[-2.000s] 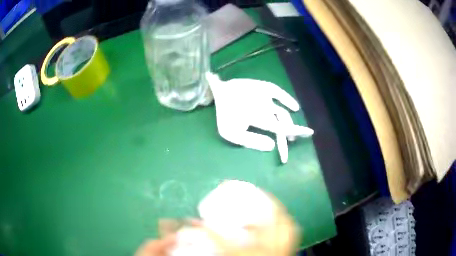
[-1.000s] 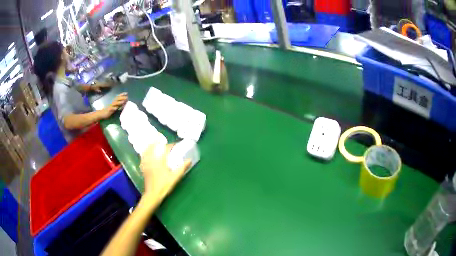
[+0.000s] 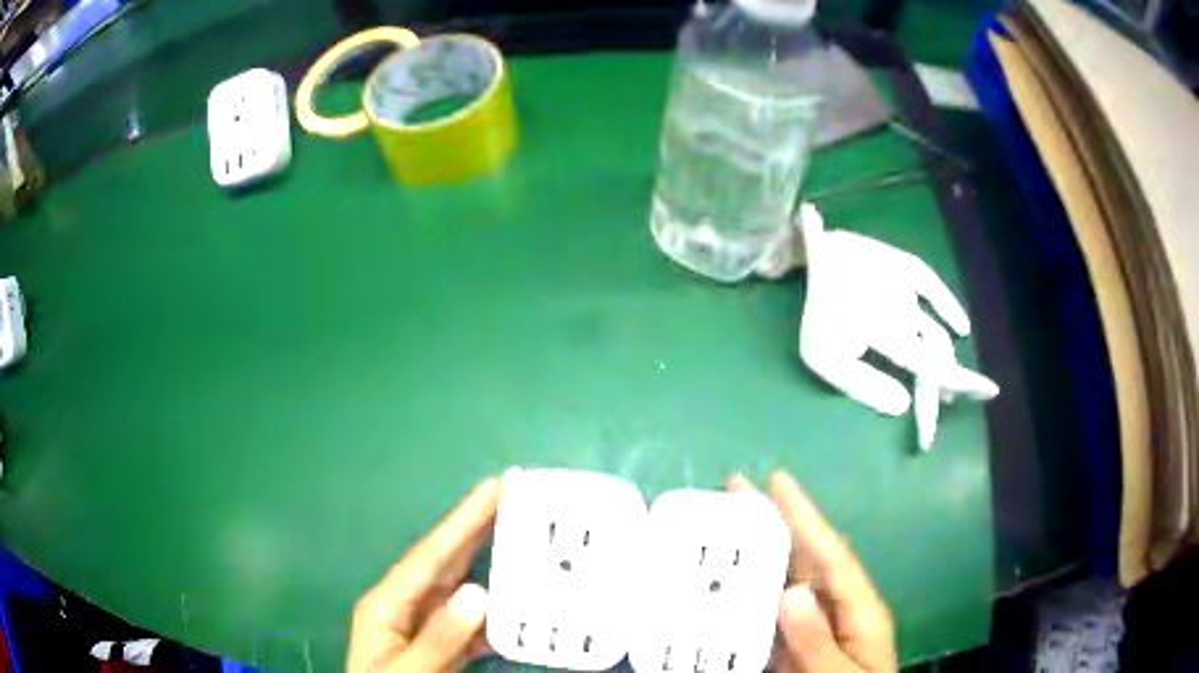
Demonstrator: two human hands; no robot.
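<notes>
Two white plug adapters are held side by side at the bottom centre, slotted outlet faces up, edges touching. My left hand (image 3: 427,592) grips the left adapter (image 3: 565,579) by its outer side, thumb on the near edge. My right hand (image 3: 828,592) grips the right adapter (image 3: 714,579) by its outer side. The lower parts of both hands are cut off by the frame edge. Another white adapter (image 3: 250,128) lies on the green bench (image 3: 395,355) at the upper left.
Yellow packing tape (image 3: 454,118) and a thin tape ring (image 3: 316,95) lie upper left. A clear bottle (image 3: 736,145) and a white glove (image 3: 874,316) are at right. Cardboard sheets (image 3: 1118,263) stand along the right, above a bin of white adapters (image 3: 1081,625). Part of a white piece (image 3: 11,322) shows at the left edge.
The view has swung from the bench's left side back to its front. One hand was at the rows of adapters on the left; now both hands hold two adapters at the bottom centre.
</notes>
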